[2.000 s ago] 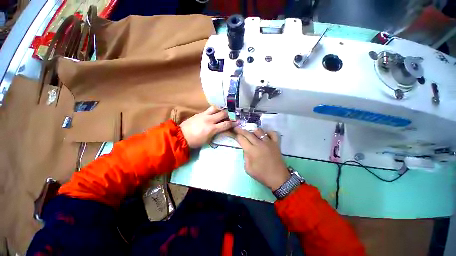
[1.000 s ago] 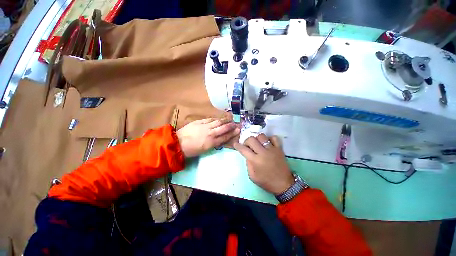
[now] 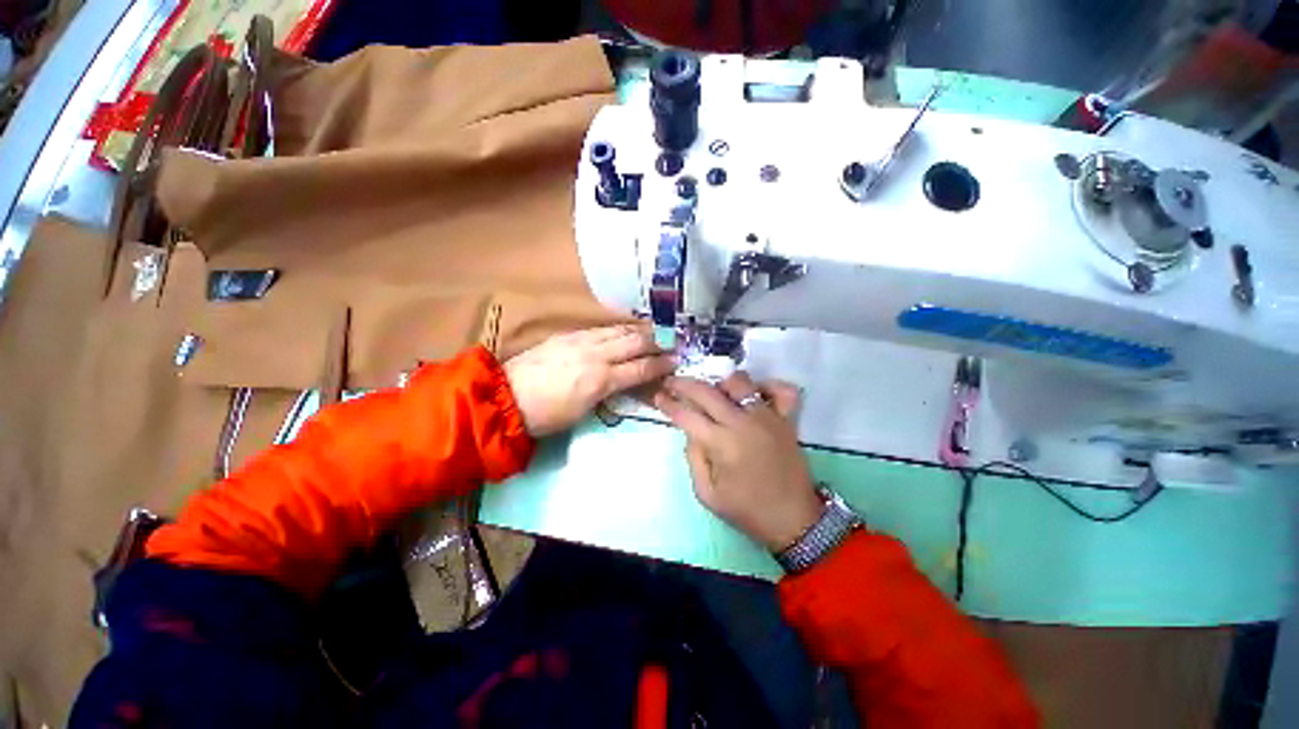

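Note:
A large tan bag panel lies across the table left of the white sewing machine, its right edge running under the machine's left end. My left hand lies on the panel edge beside the presser foot, fingers pressing it down. My right hand, with a ring and a metal watch, is just right of it, fingertips bent down close to the foot. What the right fingertips touch is hidden. A dark label lies on the panel at left.
Brown handles stand at the upper left over a red printed packet. Pink snips with a dark cord lie on the machine bed. The pale green table has its front edge near my body.
The panel and my left hand shift slightly at the presser foot. My right hand stays beside it with small finger movements. The whole view also shifts a little.

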